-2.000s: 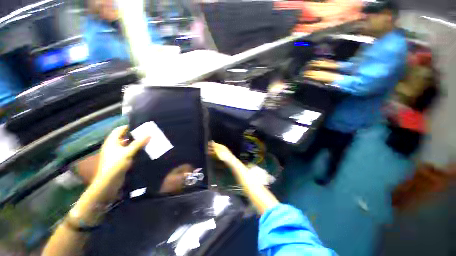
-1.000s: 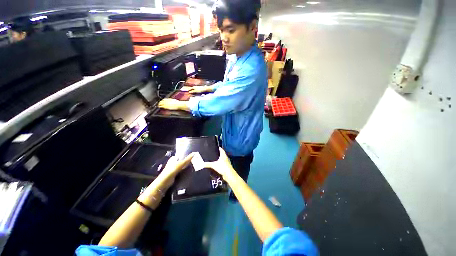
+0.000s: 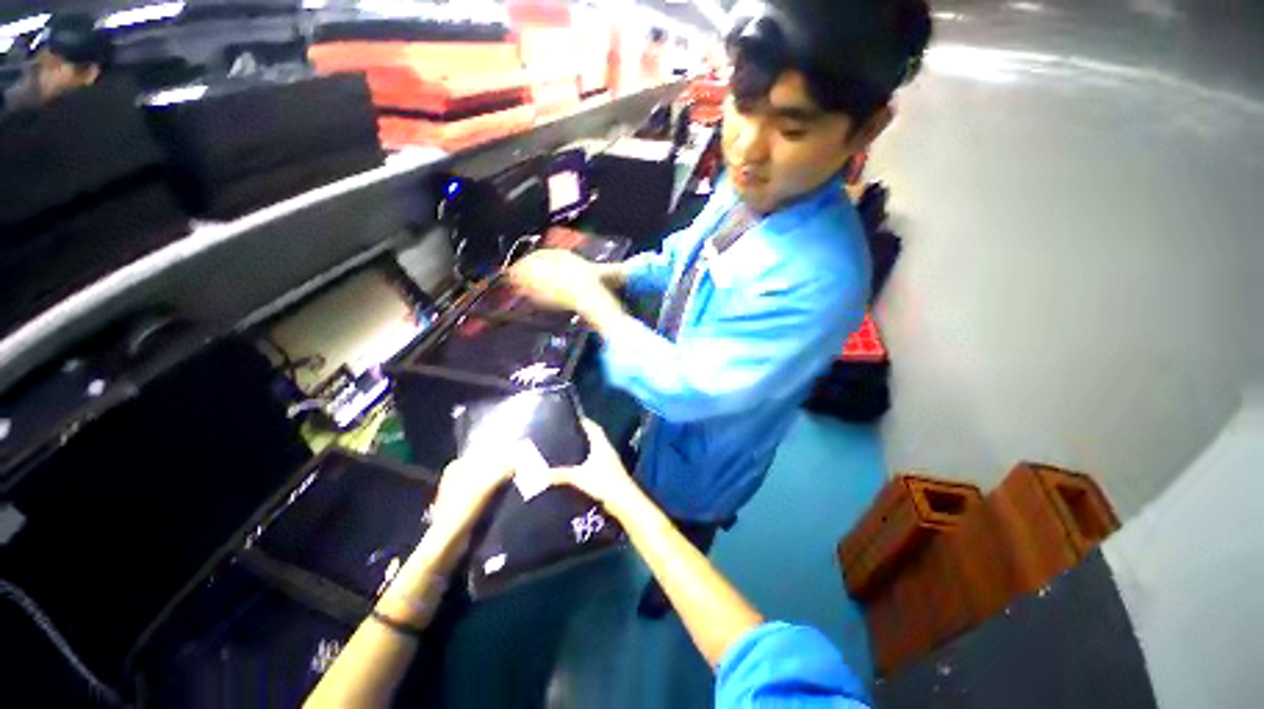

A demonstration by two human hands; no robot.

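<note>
A black glossy tablet (image 3: 534, 533), screen side up with "B5" handwritten on it, is held over the blue floor just right of the trays. My left hand (image 3: 476, 478) grips its left side. My right hand (image 3: 599, 468) holds its upper right side, with fingers on a small white paper or label (image 3: 531, 471) on the screen. Glare covers the tablet's top part. A black two-slot tray (image 3: 340, 533) with dark tablets lies at the lower left.
A person in a blue smock (image 3: 762, 305) stands close ahead, arms over another black tray (image 3: 506, 339). Red-orange trays (image 3: 430, 90) sit on the shelf at upper left. Brown crates (image 3: 957, 554) stand at right.
The view has moved closer to the person in blue, who has turned towards me and raised a forearm. The tablet remains in both my hands, now near that person's tray.
</note>
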